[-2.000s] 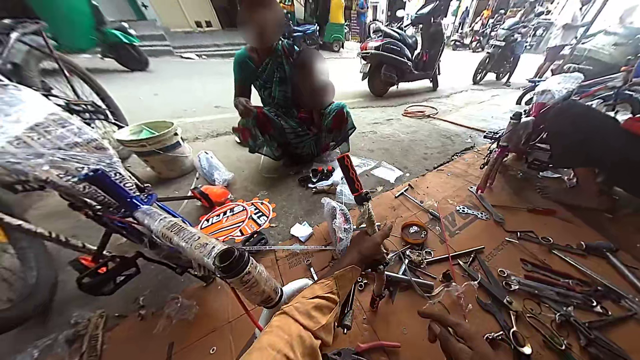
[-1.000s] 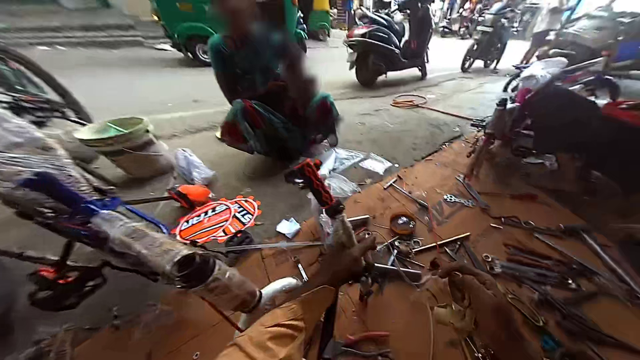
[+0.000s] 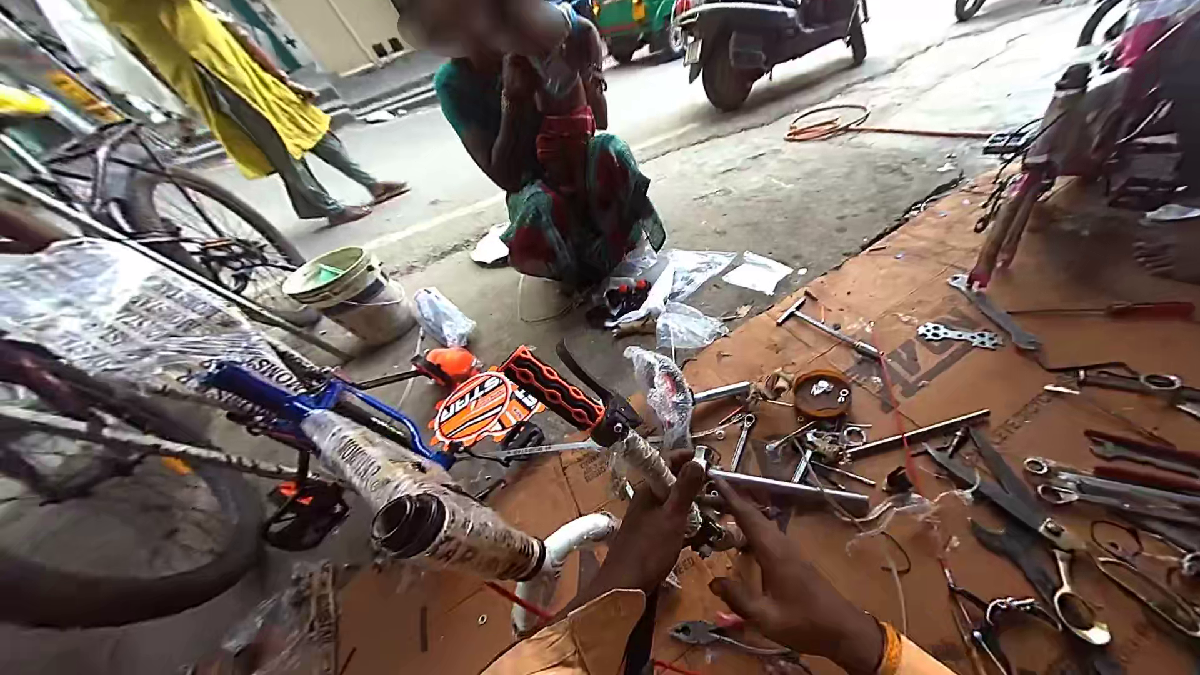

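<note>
Near the lower middle of the head view, my left hand (image 3: pixel 656 525) grips a bicycle handlebar (image 3: pixel 647 464) wrapped in clear plastic, with an orange and black grip (image 3: pixel 553 389) and a brake lever at its upper end. My right hand (image 3: pixel 783 581) is beside it, its index finger reaching the end of a silver metal tool (image 3: pixel 792 489) that lies against the handlebar's stem area. Whether the right fingers close on the tool is not clear. Left of my hands stands a bicycle frame (image 3: pixel 459 534) in printed plastic wrap, its head tube open at the top.
Pliers (image 3: pixel 698 633), large shears (image 3: pixel 1022 516), spanners (image 3: pixel 994 314) and a round dish of small parts (image 3: pixel 822 394) lie on the cardboard (image 3: pixel 937 375). Ahead, a person (image 3: pixel 572 187) squats. A bucket (image 3: pixel 352 291) stands at left; another person (image 3: pixel 253 103) is on the road.
My right hand has moved in to the handlebar from the tools at right. The silver tool now lies against the handlebar. A person in yellow has come into view at upper left.
</note>
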